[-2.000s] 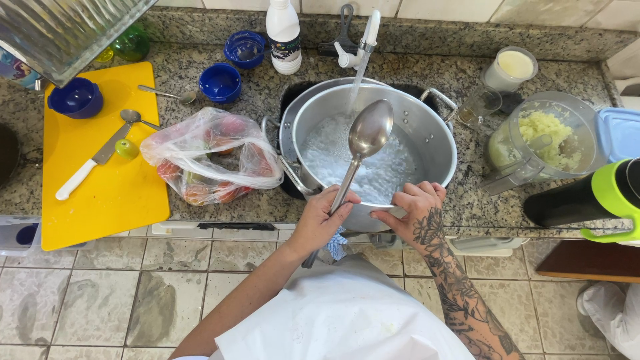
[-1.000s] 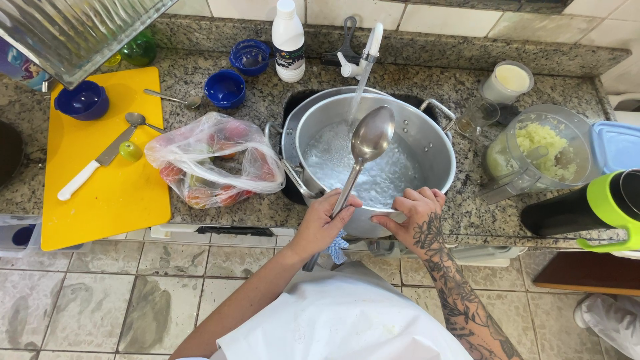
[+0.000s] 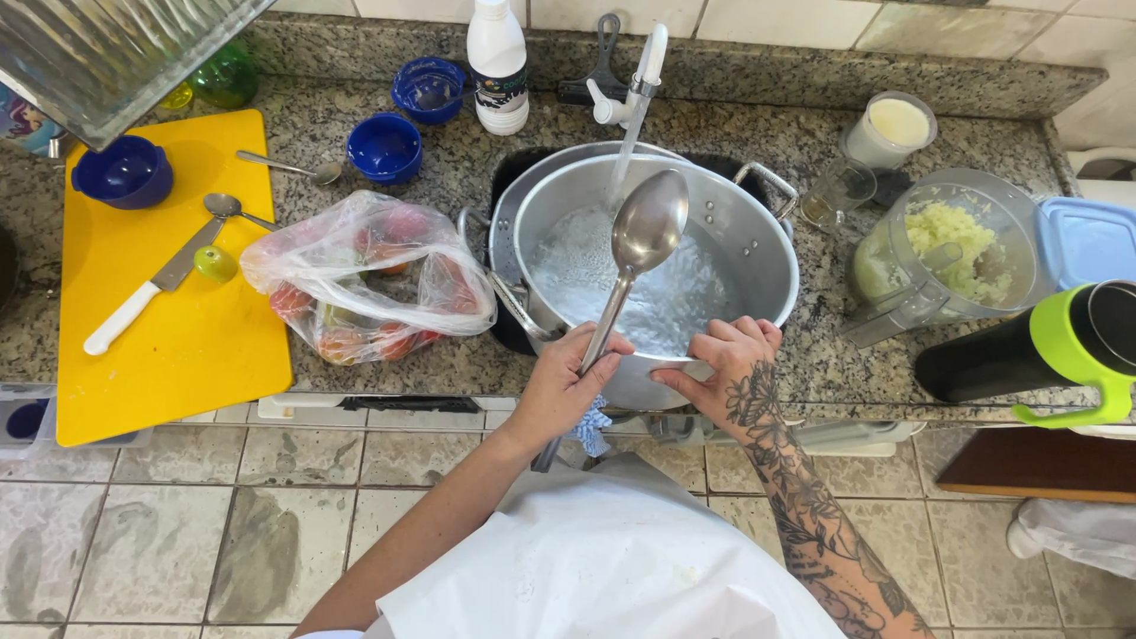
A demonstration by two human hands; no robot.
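Water runs from the white tap into a large aluminium pot, which stands in the sink and holds water. My left hand grips the handle of a large metal serving spoon at the pot's near rim; the spoon's bowl is raised over the water. My right hand holds the pot's near rim at the right, thumb outside. Another metal vessel sits partly hidden behind and left of the pot.
Left: a bag of tomatoes, a yellow cutting board with a knife, blue bowls and a white bottle. Right: a food-processor bowl of grated pale food, a glass, a tub and a black-green flask.
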